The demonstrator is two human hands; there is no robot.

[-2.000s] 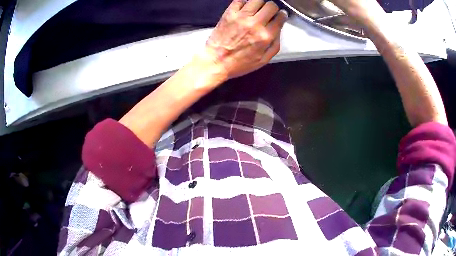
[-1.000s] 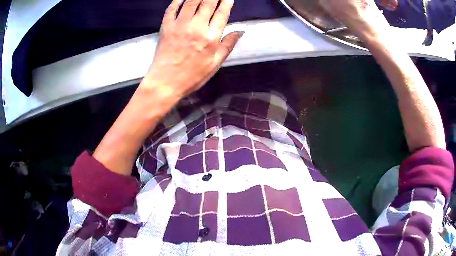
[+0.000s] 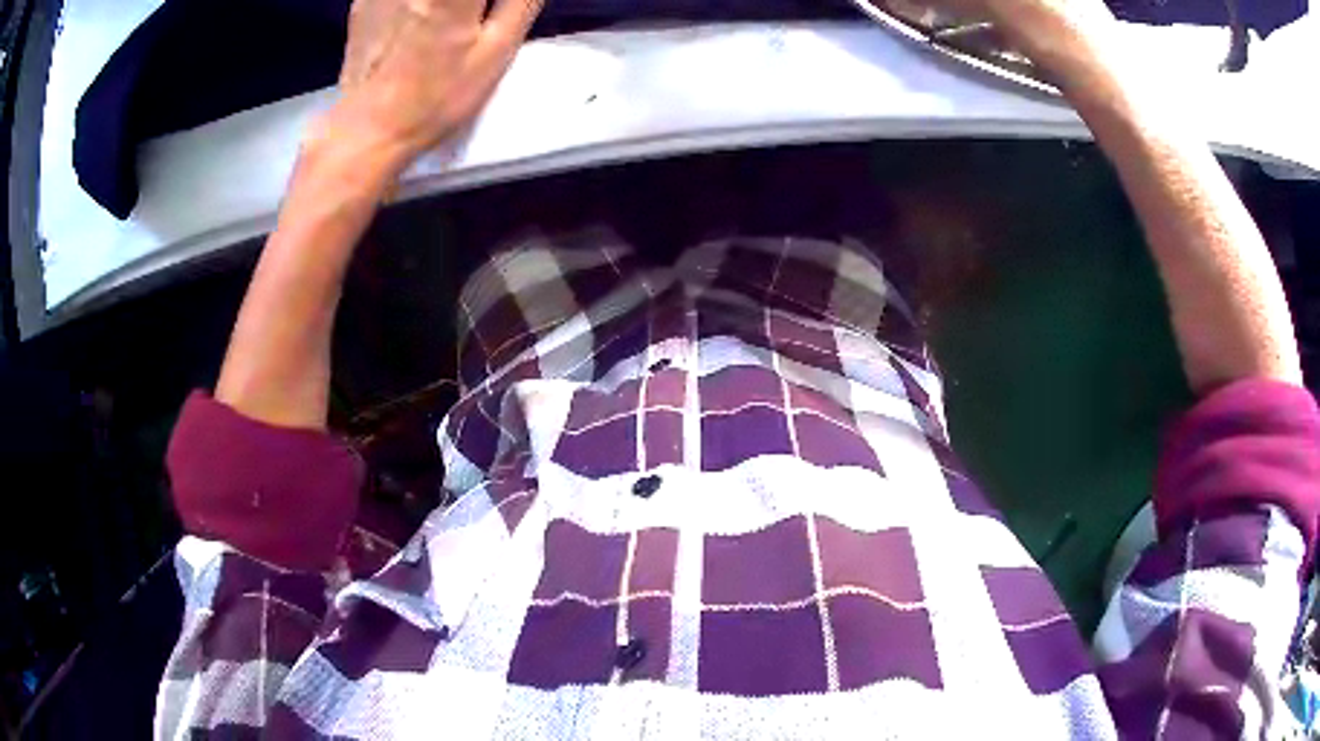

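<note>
A long dark navy garment piece (image 3: pixel 203 80) lies on the white-covered table, its curved end at the left. My left hand (image 3: pixel 420 65) lies over its front edge, thumb spread from the fingers; the fingertips are cut off by the top edge. The silver iron (image 3: pixel 963 51) is at the top right, only its curved near rim showing. My right hand (image 3: pixel 1013 18) is over the iron and holds it; the fingers and handle are out of the picture.
The white table's pale front edge (image 3: pixel 724 109) curves across the top. Dark cloth with a hanging strand (image 3: pixel 1238 44) lies right of the iron. The dark green floor (image 3: pixel 1028 333) shows below.
My left hand has moved left along the dark piece, from beside the iron, and its fingers have opened out. My right hand and the iron sit slightly higher in view.
</note>
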